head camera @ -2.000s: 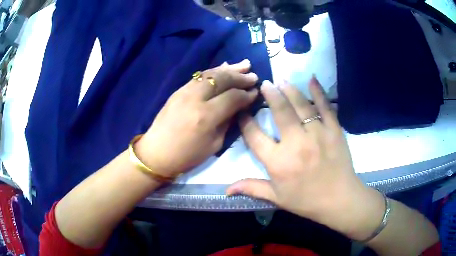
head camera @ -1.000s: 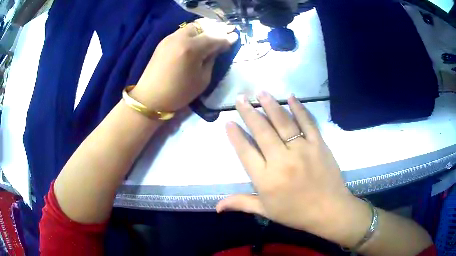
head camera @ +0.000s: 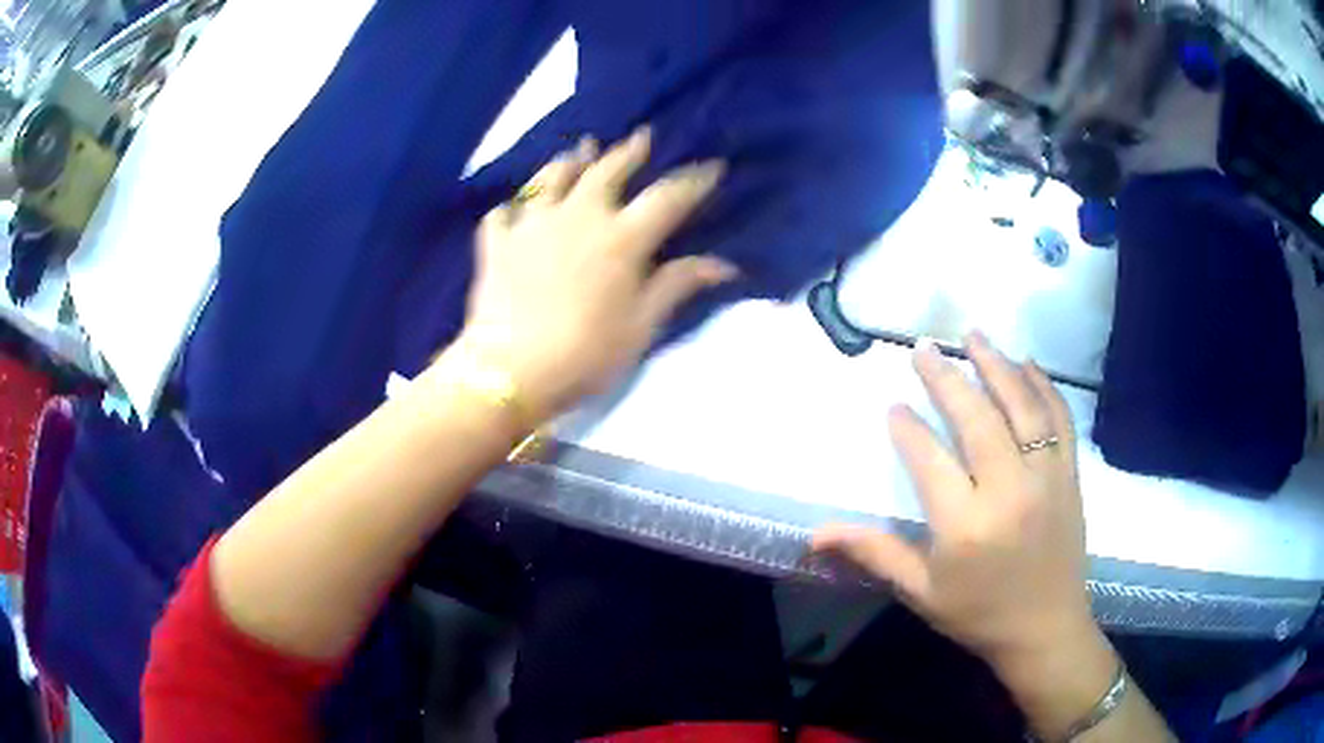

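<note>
A large dark blue garment panel [head camera: 755, 160] lies on the white machine table, left of the needle area, and hangs down at the left. My left hand [head camera: 566, 283] rests on it, fingers spread, palm down. My right hand [head camera: 1002, 508] lies on the white table near its front edge, fingers spread, holding nothing. The sewing machine head [head camera: 1038, 73] is at the upper right, blurred; the cloth lies left of it. The needle and presser foot cannot be made out clearly. A stack of dark blue cut pieces [head camera: 1198, 349] lies right of the machine head.
A measuring tape [head camera: 683, 526] runs along the table's front edge. A dark blue round attachment [head camera: 1098, 221] sits under the machine head. A red basket [head camera: 22, 450] with blue cloth [head camera: 116, 552] beside it is at the left. A small dark loop-shaped piece [head camera: 838, 319] lies by the bed's edge.
The view has turned left, so the machine appears farther right. My left hand has left the cloth edge by the needle and opened flat on the panel. My right hand stays spread on the table.
</note>
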